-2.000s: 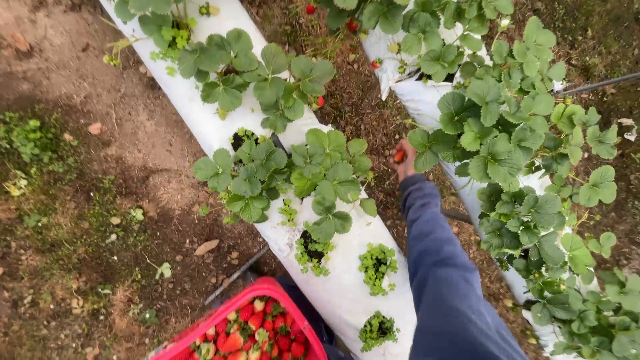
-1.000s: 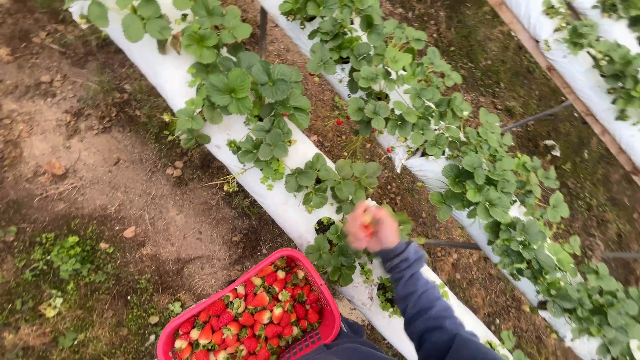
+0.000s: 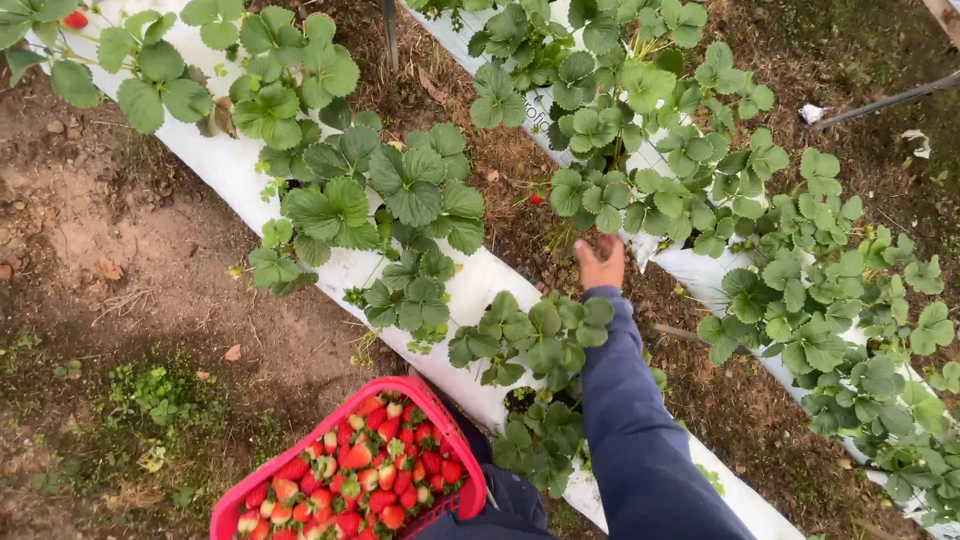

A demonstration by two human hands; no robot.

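My right hand (image 3: 602,262), in a blue sleeve, reaches past the nearer white grow bag (image 3: 480,289) to the edge of the strawberry plants (image 3: 604,199) on the farther row. Its fingertips are partly hidden under the leaves, so what they touch cannot be told. A red strawberry (image 3: 536,199) hangs a little up and left of the hand. My left hand is not in view. At the lower left, a red plastic basket (image 3: 225,506) full of picked strawberries (image 3: 360,465) rests against my body.
Strawberry plants (image 3: 409,184) spread over the nearer bag. Another ripe berry (image 3: 75,20) lies at the top left. A metal bar (image 3: 889,99) crosses the ground at the upper right. Bare soil (image 3: 187,277) and weeds lie to the left.
My right hand held a red berry over the nearer row one second ago; it has since moved out to the farther row's plants. The view has shifted.
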